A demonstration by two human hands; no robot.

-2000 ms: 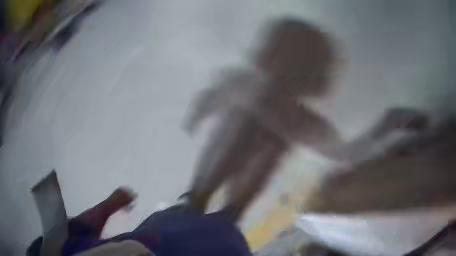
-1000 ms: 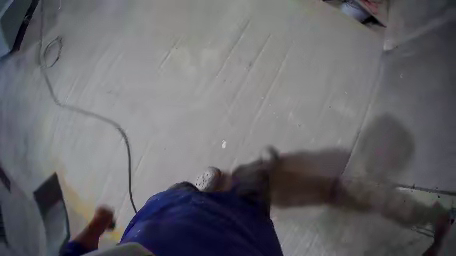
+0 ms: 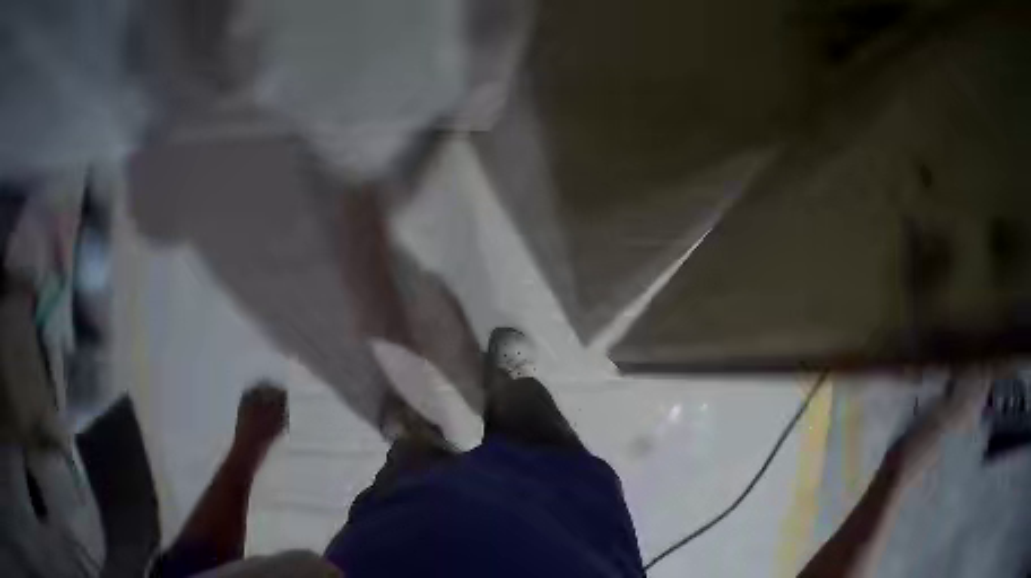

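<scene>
My left hand (image 3: 262,412) hangs at the lower left beside my dark blue clothing, with nothing visible in it; its fingers are too blurred to read. My right hand (image 3: 959,397) is at the far right, blurred, close to the lower edge of a large olive-brown panel-like surface (image 3: 780,305). I cannot tell whether it touches or holds that surface. A second brown flat surface (image 3: 644,136) meets it at a pale slanting line.
My speckled shoe (image 3: 511,352) is on the pale floor (image 3: 531,288). A dark hose or cable (image 3: 741,495) curves across the floor at the lower right. Blurred items (image 3: 85,282) stand at the left edge. A blurred whitish shape (image 3: 351,68) is at the top.
The view has swung from open floor to large brown surfaces at the upper right. The cable now shows at the lower right instead of the left. My right arm shows more fully.
</scene>
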